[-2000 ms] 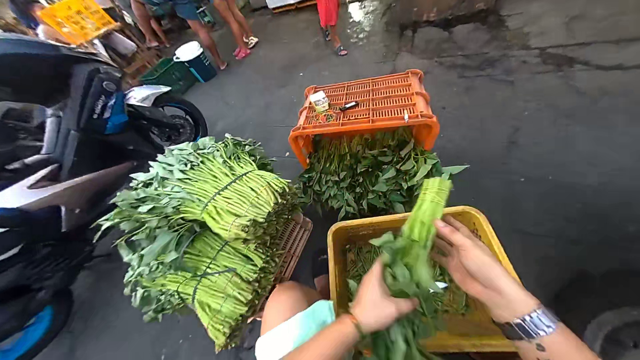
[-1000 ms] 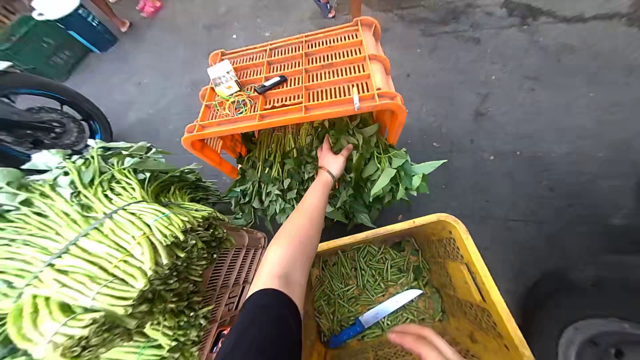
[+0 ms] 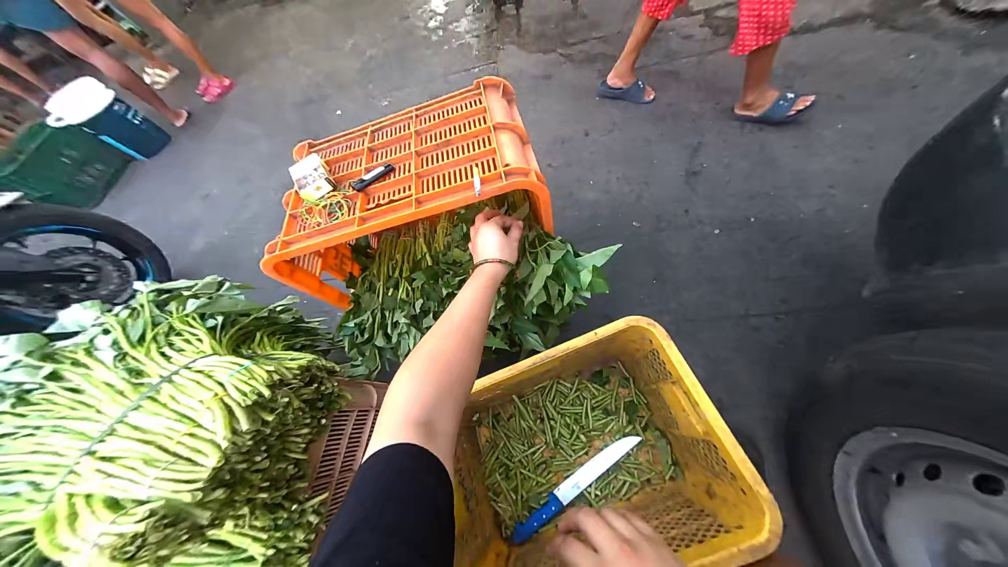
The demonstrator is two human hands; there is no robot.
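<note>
My left hand (image 3: 496,239) reaches to the leafy green vegetable bunches (image 3: 441,283) inside the orange plastic crate (image 3: 425,150), which stands upturned with its opening toward me. Its fingers touch the greens near the crate's front edge; whether they grip any cannot be told. Low in the frame, my right hand (image 3: 610,539) has bent fingers beside the blue handle of a knife (image 3: 583,480). That knife lies on cut green stem pieces (image 3: 551,425) in the yellow plastic crate (image 3: 709,417). Large tied bundles of greens (image 3: 157,425) rest on a brown crate (image 3: 346,437) at the left.
On the orange crate lie a small box (image 3: 312,176), rubber bands (image 3: 327,209), a black lighter-like object (image 3: 372,177) and a cigarette (image 3: 476,181). A motorbike wheel (image 3: 79,264) is at left, a vehicle wheel (image 3: 921,496) at right. People's legs and a green tub (image 3: 59,165) show behind.
Two seconds ago both my hands held a bunch of greens above the yellow crate. The left hand has since gone to the orange crate. A person in red has walked into fuller view behind.
</note>
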